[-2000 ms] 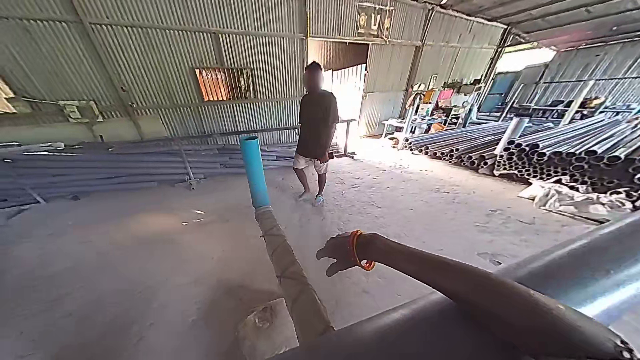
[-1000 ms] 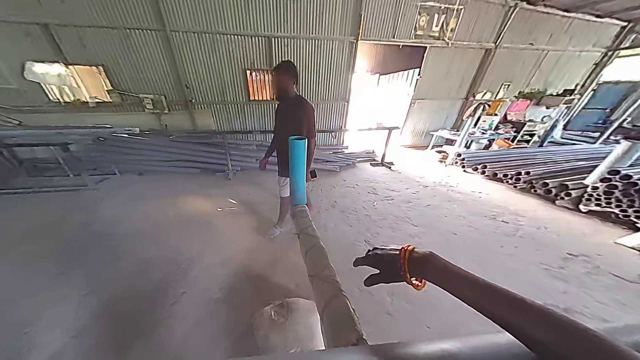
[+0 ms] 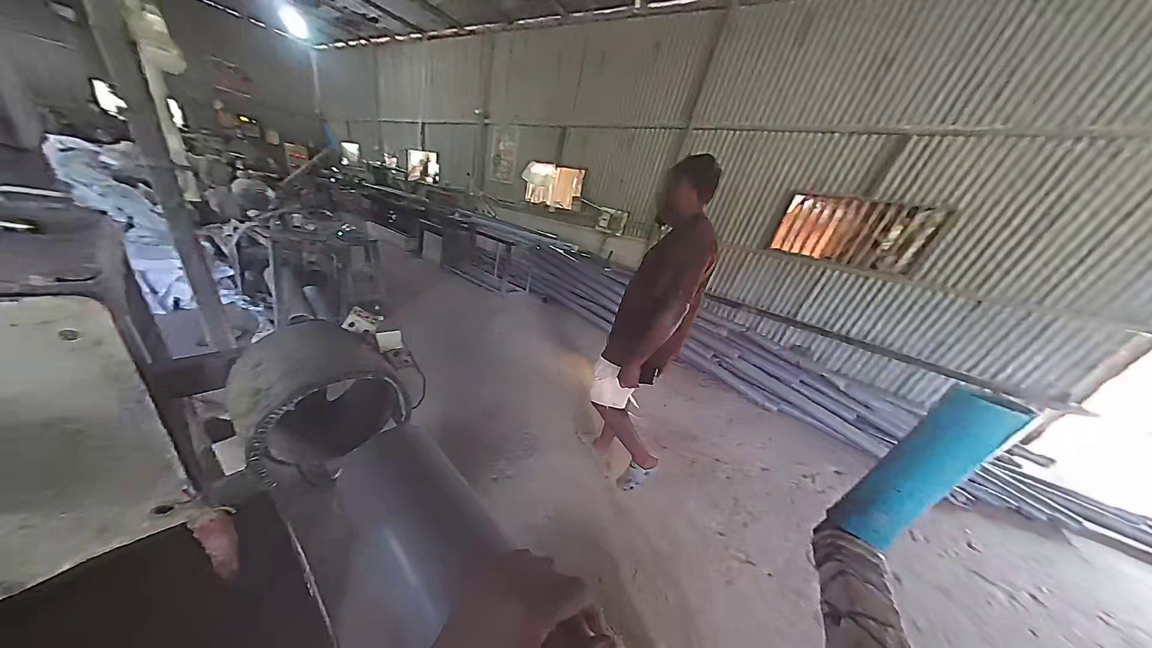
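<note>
A blurred brown shape at the lower edge seems to be my right hand (image 3: 517,589), lying over or beside a large grey pipe (image 3: 414,531). Its fingers cannot be made out, nor whether it touches the pipe. At the pipe's far end is a wide, dark ring-shaped collar (image 3: 315,405) with an open middle. A metal plate (image 3: 81,432) and a dark panel (image 3: 171,585) are at the left. A small reddish-brown patch shows at their border; what it is cannot be told. I see no clear left hand.
A person (image 3: 661,279) in a dark shirt and white shorts is on the floor beyond the pipe. A blue pipe (image 3: 936,463) rises from a wrapped post (image 3: 855,585) at the right. Long pipes (image 3: 765,378) lie along the corrugated wall. Benches and machinery stand at the back left.
The view has swung far to the left. My right hand, earlier held out in mid-air with its bracelet showing, is now low at the frame's edge. The collar and metal plate have come into view.
</note>
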